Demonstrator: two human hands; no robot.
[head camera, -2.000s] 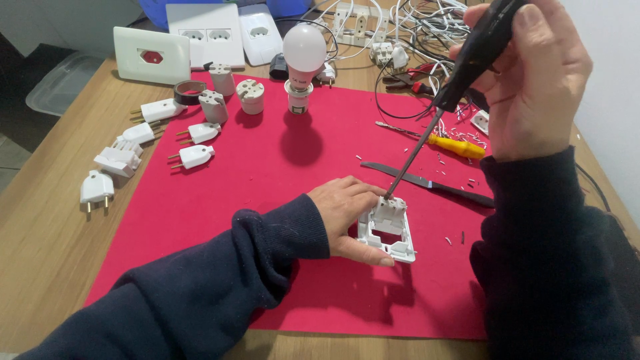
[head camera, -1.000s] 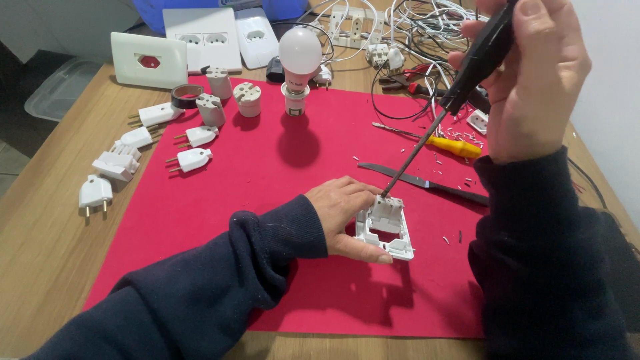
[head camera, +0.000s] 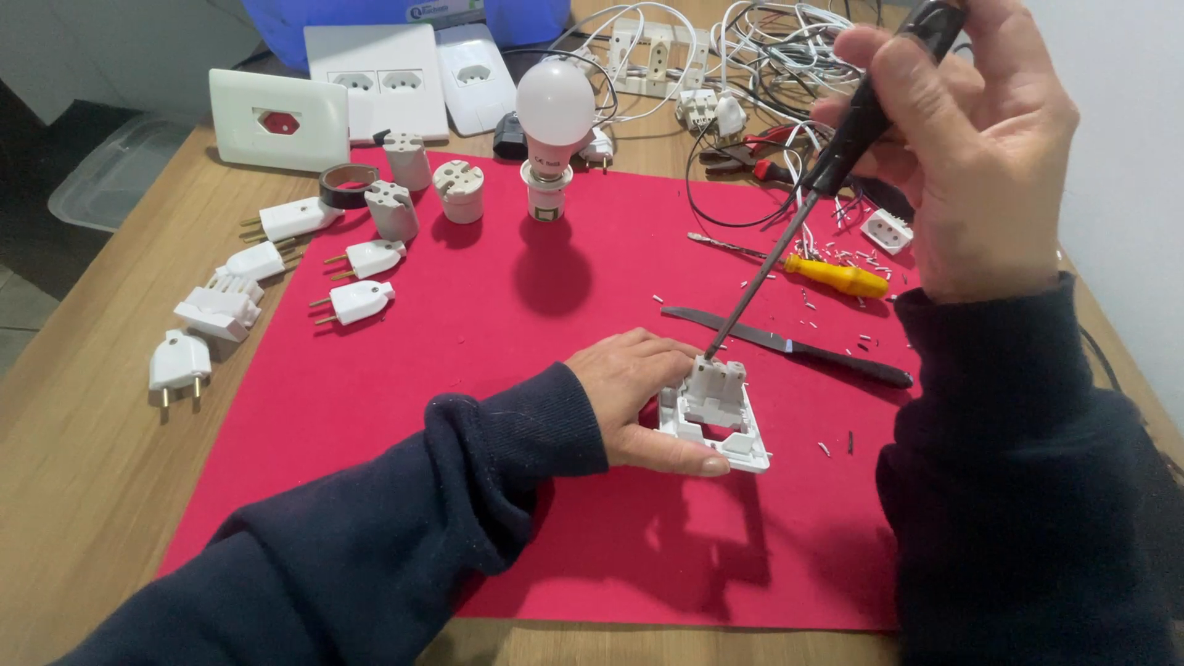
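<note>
My left hand (head camera: 647,398) holds a white plastic socket plate (head camera: 754,439) down on the red mat (head camera: 444,536), its thumb along the near edge. A white socket module (head camera: 717,393) stands up from the plate's far part. My right hand (head camera: 971,148) grips the black handle of a long screwdriver (head camera: 763,268). The blade slants down to the left, and its tip meets the top of the module near my left fingertips; whether it sits in a screw cannot be told. Just beyond the plate lies a table knife (head camera: 786,347) with a dark handle.
A yellow-handled screwdriver (head camera: 837,276) lies among wire scraps at the right. White plugs (head camera: 351,302), lamp holders (head camera: 460,191) and an LED bulb (head camera: 555,106) in a holder stand at the left and back. Faceplates (head camera: 277,120), tangled cables (head camera: 786,55) and red-handled pliers (head camera: 772,171) are farther back.
My right hand and the screwdriver's handle have shifted slightly, while its tip stays at the module. My left hand keeps its hold on the plate.
</note>
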